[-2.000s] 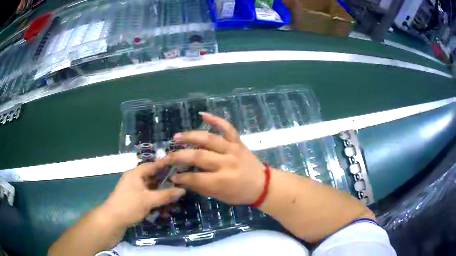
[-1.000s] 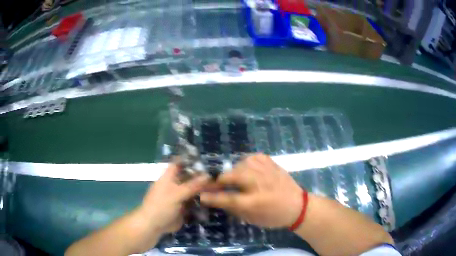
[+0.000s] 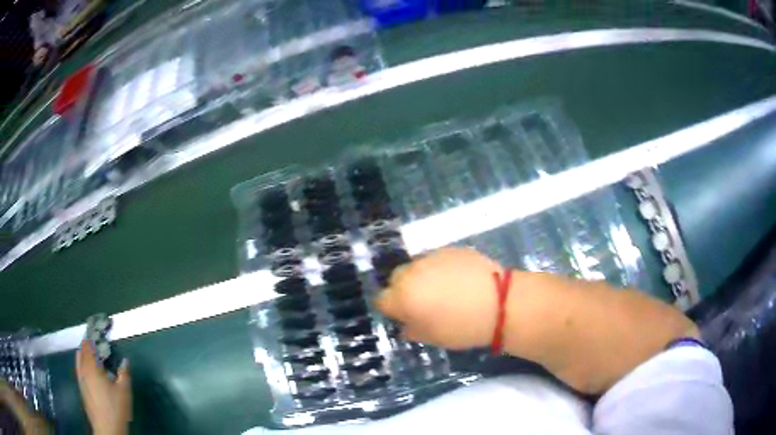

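Note:
A clear ribbed blister tray (image 3: 476, 140) lies in front of me. Three columns on its left hold dark components (image 3: 345, 293); the third column is partly covered by my right hand. My right hand (image 3: 442, 297) is over that column, fingertips bent down at the pockets; what they hold is hidden. My left hand (image 3: 104, 391) is at the lower left, away from the tray, gripping a short grey metal carrier strip (image 3: 99, 336). Another metal strip with round seats (image 3: 668, 242) lies at the tray's right edge.
A scalloped metal strip (image 3: 85, 225) lies on the green belt at left. Clear trays with a white sheet (image 3: 145, 106) and a red bin (image 3: 75, 89) are across the belt. A blue bin (image 3: 396, 10) is at the top. Part of another hand (image 3: 21, 412) and a ribbed tray show at lower left.
My left hand has moved from the tray to the lower left with the metal strip. My right hand stays over the tray, uncovering the left columns. The view has tilted.

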